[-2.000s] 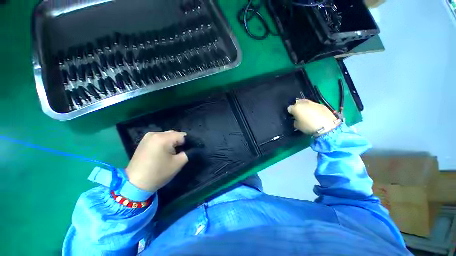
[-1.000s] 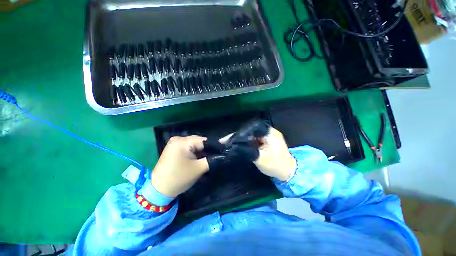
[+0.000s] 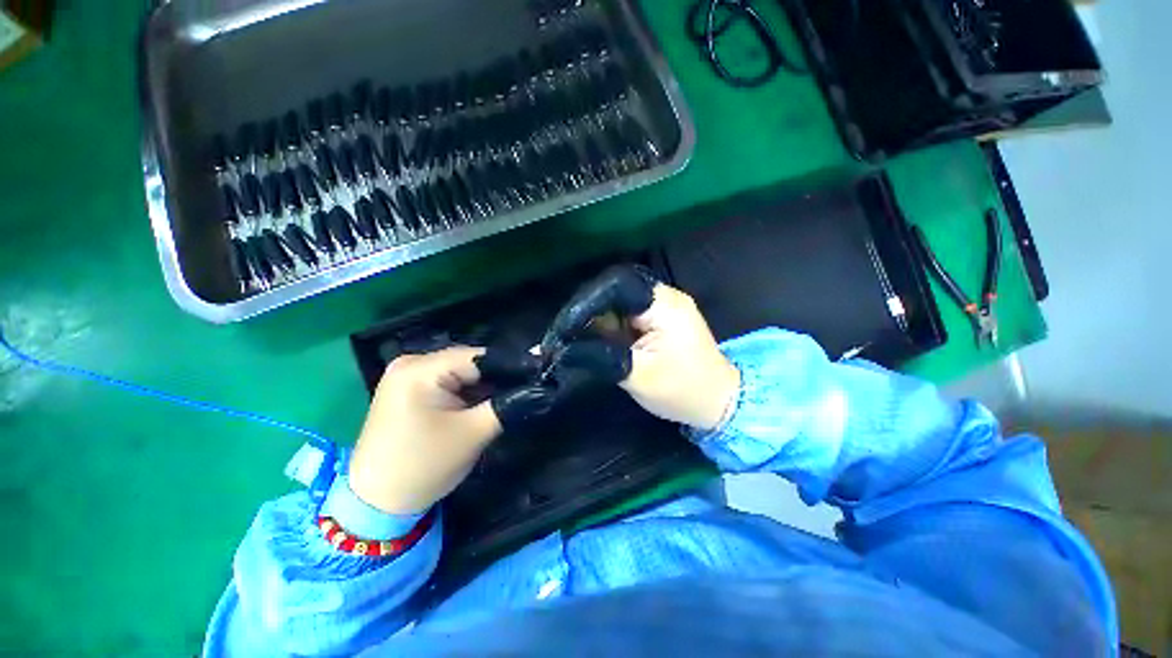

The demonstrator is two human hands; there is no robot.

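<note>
My left hand (image 3: 431,418) and my right hand (image 3: 662,354) meet over the left compartment of the black parts tray (image 3: 771,252). Both wear black finger cots, and their fingertips touch or nearly touch. A small dark thing with a thin shiny line seems to be pinched between the fingertips; it is too dark to tell its shape or which hand holds it. Thin dark slivers lie in the left compartment below the hands. Thin silvery rods (image 3: 889,285) lie at the right end of the right compartment.
A stainless steel tray (image 3: 212,310) with rows of small black units stands at upper left. Cutters (image 3: 985,309) lie right of the parts tray. A black bin (image 3: 874,90) and a black cable loop (image 3: 733,45) are at upper right. A blue cord (image 3: 154,391) runs left from my wrist.
My right hand has moved from the right compartment to meet my left hand over the left compartment. Over the last second the hands stay together, with fingers slightly shifted. The camera view has shifted.
</note>
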